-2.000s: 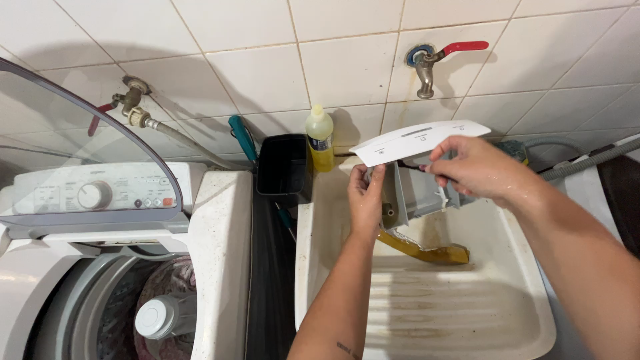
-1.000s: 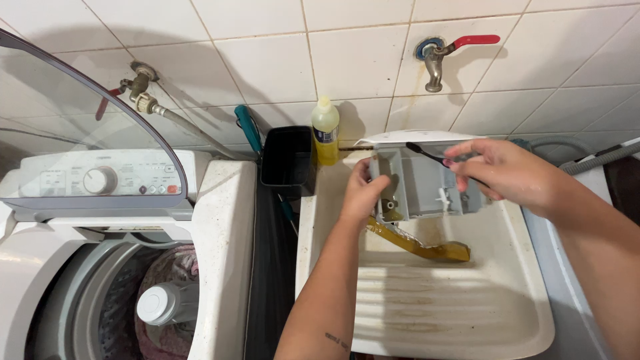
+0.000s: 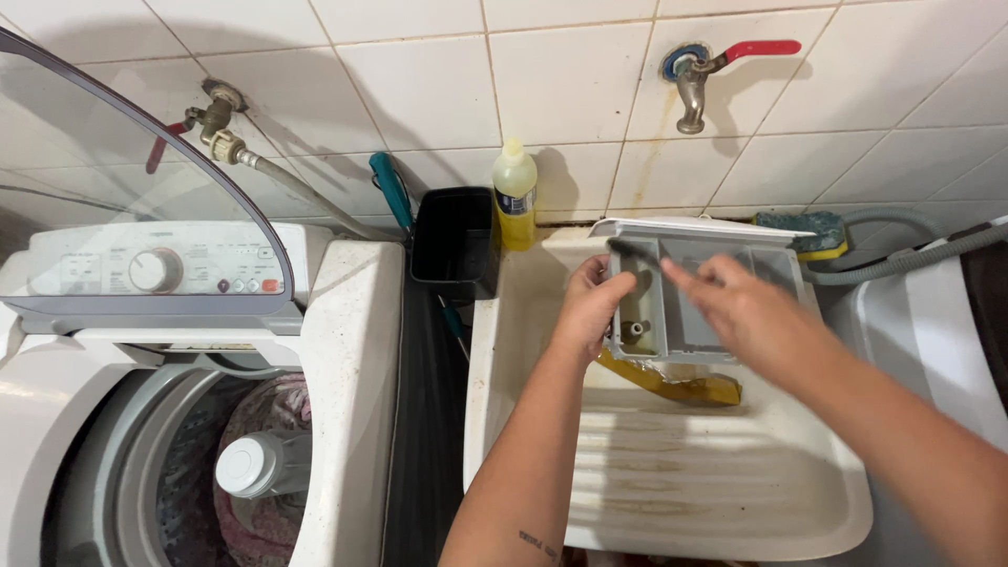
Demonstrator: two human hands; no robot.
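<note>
A grey washing machine dispenser drawer [image 3: 693, 307] with a white front is held over the laundry sink [image 3: 709, 504]. My left hand [image 3: 592, 307] grips its left side, thumb over the rim. My right hand [image 3: 732, 303], partly blurred, holds a small dark brush [image 3: 634, 250] whose head is at the upper part of the drawer's left compartment. A small round post shows at the bottom of that compartment. Below the drawer, a yellow translucent strip [image 3: 677, 386] lies in the sink. My right hand covers part of the drawer's other compartments.
An open top-load washer [image 3: 354, 354] with cloth inside stands at left. A black bin [image 3: 457, 244], a teal-handled tool [image 3: 391, 189] and a bottle of yellow liquid [image 3: 515, 197] are behind the sink's left corner. A tap [image 3: 691, 94] is above; a sponge [image 3: 811, 232] and grey hose [image 3: 913, 264] are at right.
The drawer has tipped so that its compartments face the camera more than two seconds ago. My right hand has moved the brush left, to the left compartment.
</note>
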